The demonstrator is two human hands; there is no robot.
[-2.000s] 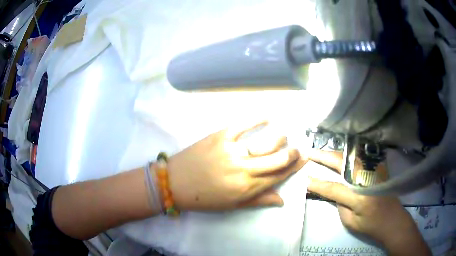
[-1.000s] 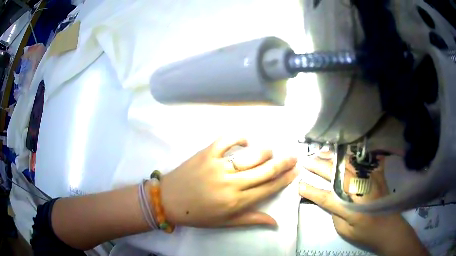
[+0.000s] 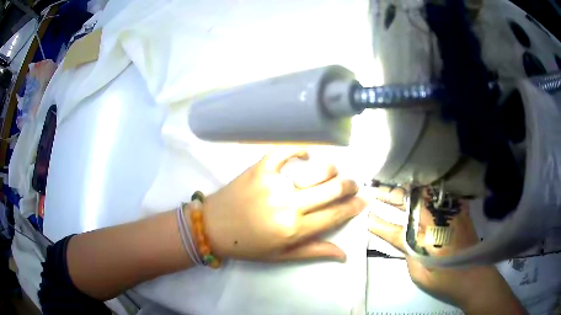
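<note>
White fabric covers the white table, its right edge running down below the machine's needle area. My left hand lies flat on it, palm down, fingers spread and pointing right, fingertips left of the presser foot area. It grips nothing visible. My right hand comes from the lower right, partly behind the machine's front parts. Its fingertips reach the fabric edge near my left fingertips. Glare and the machine parts hide whether it pinches the cloth. The needle cannot be made out.
A grey lamp on a ribbed metal arm hangs over the fabric. The sewing machine head fills the right side, with a ribbed cream knob. A tan card lies upper left. A dark phone lies at the left table edge.
The lamp and machine head sit further left and lower in view than two seconds ago. Both hands stay close together at the fabric edge, with only small shifts. My left hand remains flat.
</note>
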